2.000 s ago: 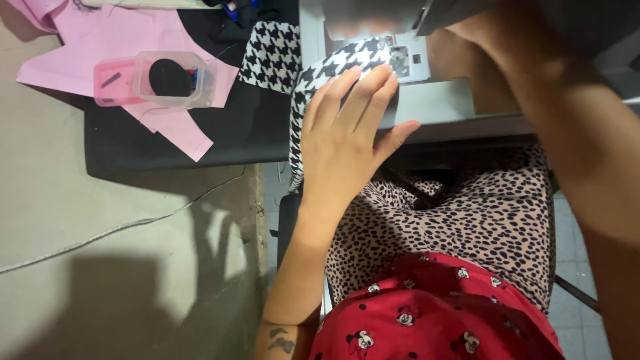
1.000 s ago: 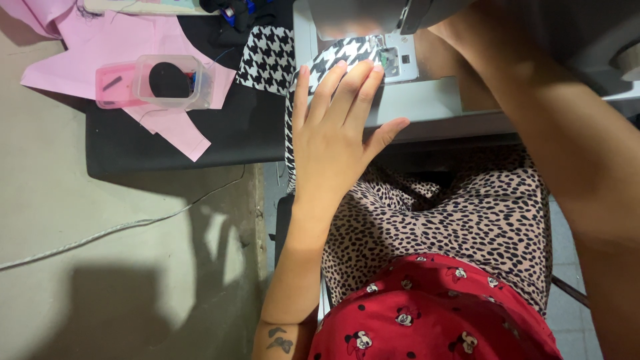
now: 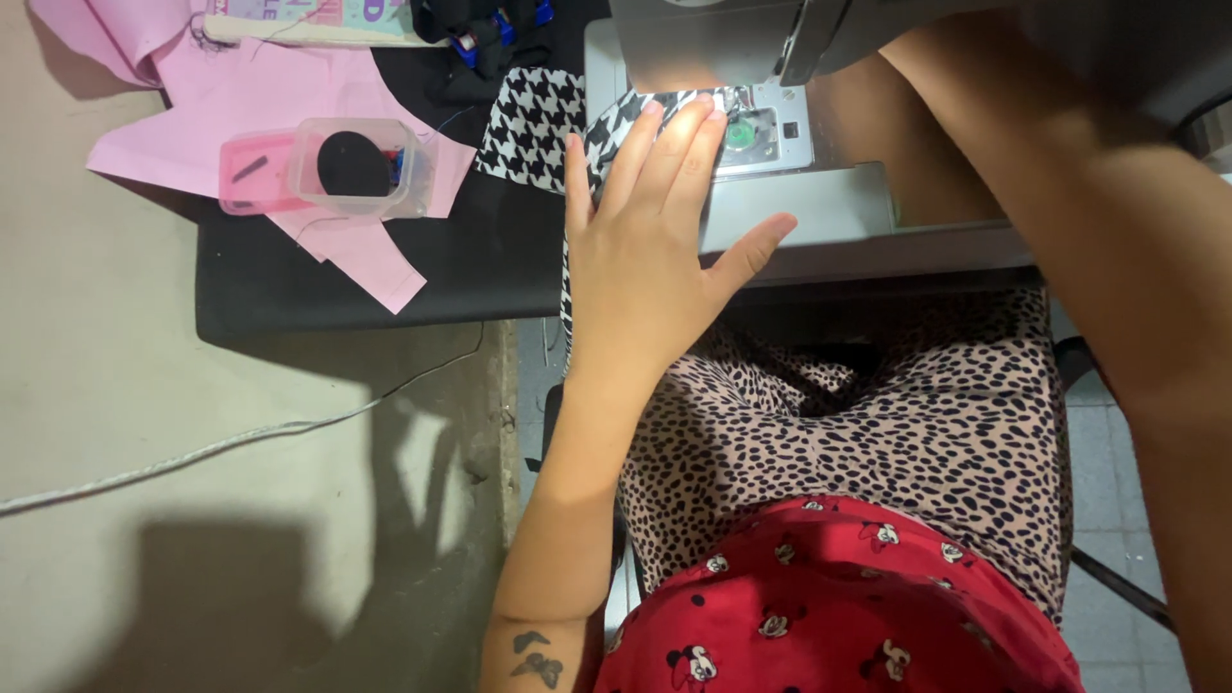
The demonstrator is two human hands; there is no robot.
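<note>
My left hand (image 3: 650, 245) lies palm down with its fingers apart on a black-and-white houndstooth fabric (image 3: 616, 120) on the bed of a sewing machine (image 3: 799, 202). The fingertips are just left of the bobbin cover (image 3: 741, 133), which shows something green beneath. Part of the fabric hangs over the front edge beside the wrist. My right arm reaches up to the machine's right side; its hand is hidden behind the machine head, so what it touches cannot be seen. Another houndstooth piece (image 3: 531, 130) lies left of the machine.
Pink paper or fabric pieces (image 3: 371, 260) lie on the black table (image 3: 481, 269) at left, under a clear plastic container (image 3: 404, 178) and its pink part (image 3: 255, 173). Behind are a printed box or book (image 3: 318, 29) and black items with blue clips (image 3: 502, 29). A cable (image 3: 289, 426) runs along the wall.
The houndstooth fabric under my left hand has shifted at the machine, and more of the bobbin cover shows. My left hand stays on the fabric, its fingers now more spread.
</note>
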